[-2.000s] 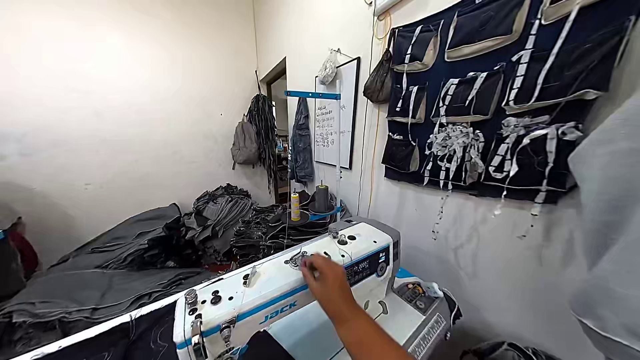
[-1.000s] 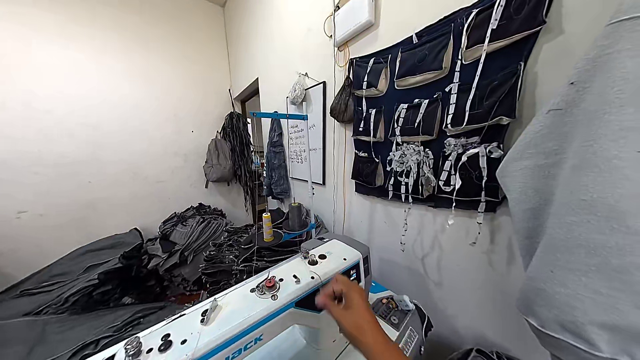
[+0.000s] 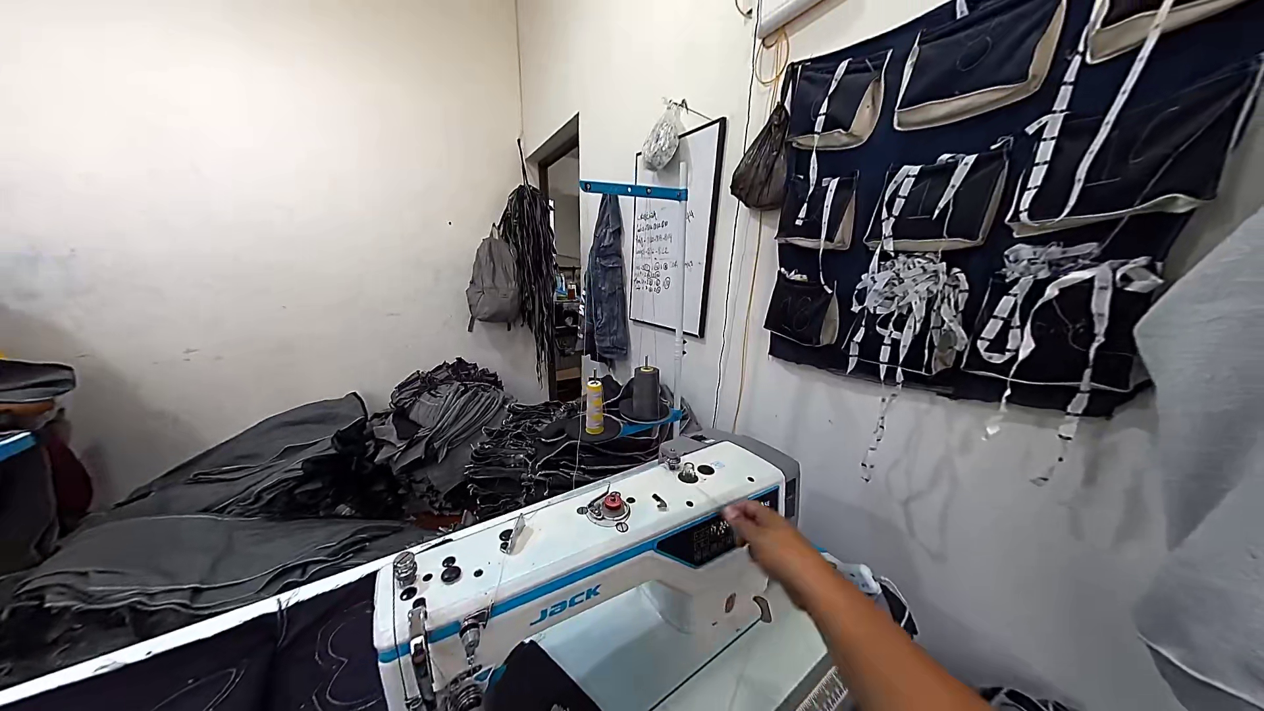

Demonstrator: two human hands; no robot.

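A white and blue Jack sewing machine (image 3: 592, 543) fills the lower middle of the head view. My right hand (image 3: 772, 538) is at the right end of its arm, in front of the dark control panel (image 3: 696, 541), with thumb and forefinger close together; whether a thread is between them cannot be told. On top of the machine is a red bobbin (image 3: 613, 503) on its winder. Behind stand a yellow thread cone (image 3: 593, 407) and a dark grey thread cone (image 3: 647, 393) on the thread stand. Dark fabric (image 3: 538, 679) lies below the needle end. My left hand is out of view.
Piles of dark grey cut fabric (image 3: 227, 553) lie behind and left of the machine. A navy pocket organizer (image 3: 928, 296) with white label strips hangs on the right wall. Grey cloth (image 3: 1210, 444) hangs at the right edge. A whiteboard (image 3: 681, 237) bears writing.
My right hand was over the top of the machine two seconds ago, hiding the bobbin winder; it has moved right to the panel end, and the red bobbin shows. The view has shifted.
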